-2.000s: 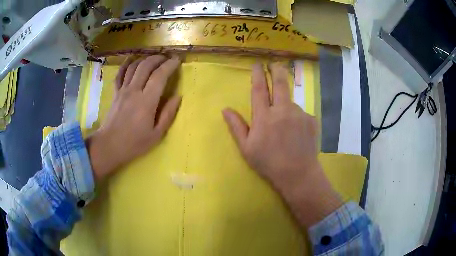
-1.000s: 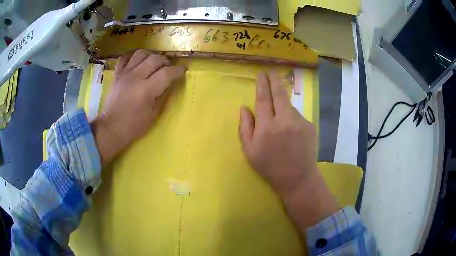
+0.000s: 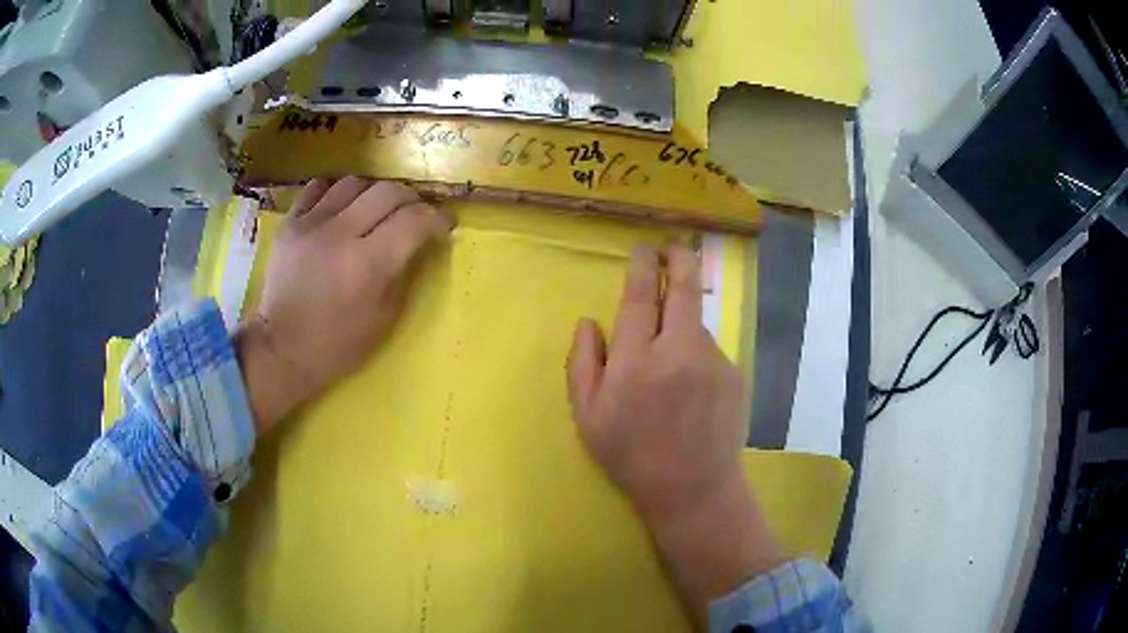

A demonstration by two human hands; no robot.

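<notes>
A large yellow panel (image 3: 495,408) lies flat below the clamp bar, with a dotted seam line down its middle and a small pale patch (image 3: 433,496) on it. Its top edge lies along the yellow-brown clamp bar (image 3: 476,153) with black handwritten numbers. My left hand (image 3: 340,291) rests on the panel's upper left, fingers curled at the bar's edge. My right hand (image 3: 656,390) lies palm down on the upper right, two fingers extended towards the bar, thumb apart. Neither hand visibly grips the cloth. A slight ridge runs along the panel's top edge between the hands.
The metal clamp plate (image 3: 495,89) is behind the bar. A white lamp (image 3: 118,142) and machine head (image 3: 87,74) are upper left. A yellow sheet with a cut-out (image 3: 792,50) is upper right. The control screen (image 3: 1033,155) and corded snips (image 3: 1012,331) are at right.
The camera view has shifted, so the bar and plate sit lower in the picture. My left fingers have curled more since the earliest frame. The panel looks nearly unmoved against the bar.
</notes>
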